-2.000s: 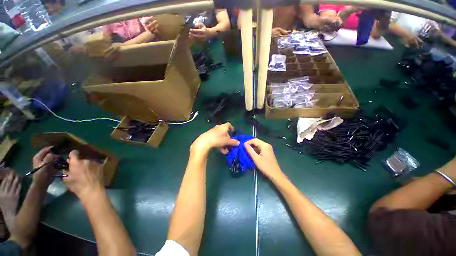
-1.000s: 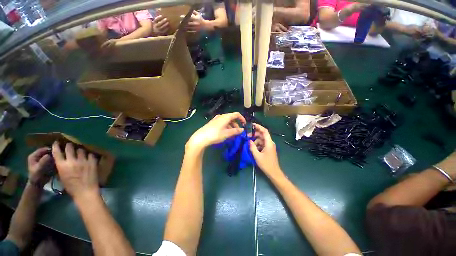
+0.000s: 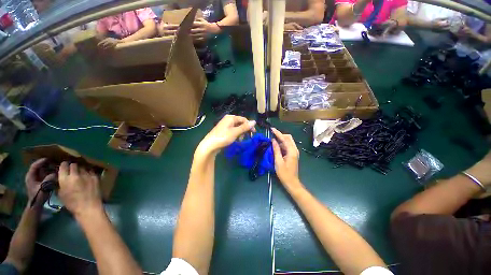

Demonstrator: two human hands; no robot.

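Observation:
A bright blue crumpled cloth (image 3: 246, 152) lies on the green table between my hands. A looped black cable (image 3: 260, 159) hangs over its right side. My left hand (image 3: 225, 134) is at the cloth's upper left, thumb and fingertips pinched together; what they hold is too small to tell. My right hand (image 3: 286, 156) is at the cloth's right, its fingers closed on the upper part of the black cable. A small dark tangle lies just beyond my fingertips.
A cable pile (image 3: 371, 142) with a pale scrap (image 3: 328, 130) and a bagged part (image 3: 422, 165) lie right. A divided tray (image 3: 328, 114) and two posts (image 3: 274, 64) stand beyond. Large carton (image 3: 145, 99) and small carton (image 3: 161, 142) are left. Other people's hands (image 3: 78, 185) work at both sides.
My hands have moved apart from their close position over the cloth. The cloth is more spread, with the black loop showing on its right. The whole view has shifted slightly.

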